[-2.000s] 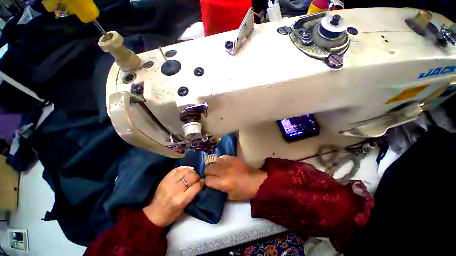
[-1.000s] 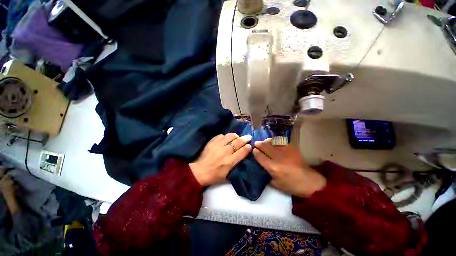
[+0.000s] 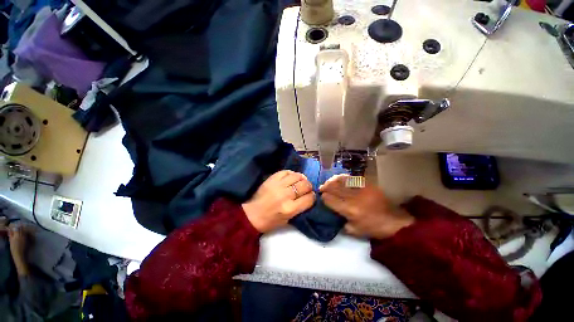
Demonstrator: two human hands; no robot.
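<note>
The dark navy garment piece spreads left of the cream-white sewing machine head and runs under its left end. A lighter blue cloth shows beside the presser foot area. My left hand, with a ring, presses and pinches the dark cloth just in front of the foot. My right hand holds the same cloth from the right, fingertips close to the left ones. A folded dark end hangs between and below my hands. The needle tip is hidden.
A smartphone with a lit screen lies under the arm. Metal scissors lie to its right. A beige machine part stands at the left, beside purple cloth. Another person's hand shows at the lower left edge.
The view has shifted, placing the machine head further right than at first. Since one second ago, the folded dark end has drawn up slightly toward the foot and more lighter blue cloth shows.
</note>
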